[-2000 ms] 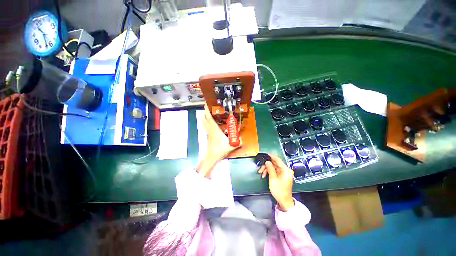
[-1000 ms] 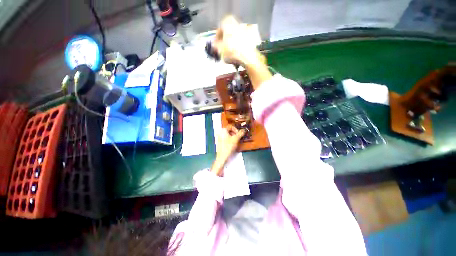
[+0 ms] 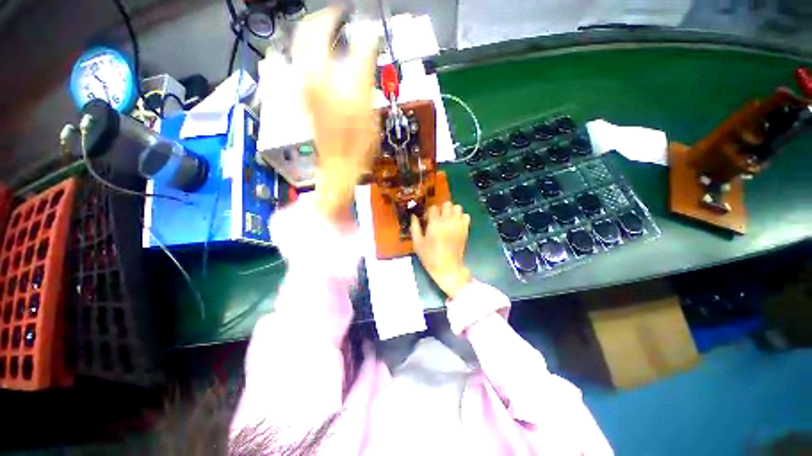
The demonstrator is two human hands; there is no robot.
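Observation:
The orange-brown toggle press (image 3: 384, 230) stands at the bench centre. Its red handle (image 3: 389, 80) points up. My left hand (image 3: 334, 93) is raised in front of the white control box, left of the handle, blurred; whether it holds anything is unclear. My right hand (image 3: 442, 236) is low at the right side of the press base, thumb and fingertips beside the dark press nest (image 3: 411, 209). Any part at the fingertips cannot be made out. The clear blister tray (image 3: 583, 183) lies to the right with round black parts in its pockets.
A second toggle press (image 3: 690, 191) and white cloth (image 3: 630, 142) are at right. The control box (image 3: 283, 151), blue machine (image 3: 205, 209), red crate tray (image 3: 52, 267) and black tray (image 3: 111, 307) are at left. A white paper strip (image 3: 398, 307) lies before the press.
My right hand has come down from high above the press to its base. My left hand has left the nest and risen. The red handle, down two seconds ago, is up.

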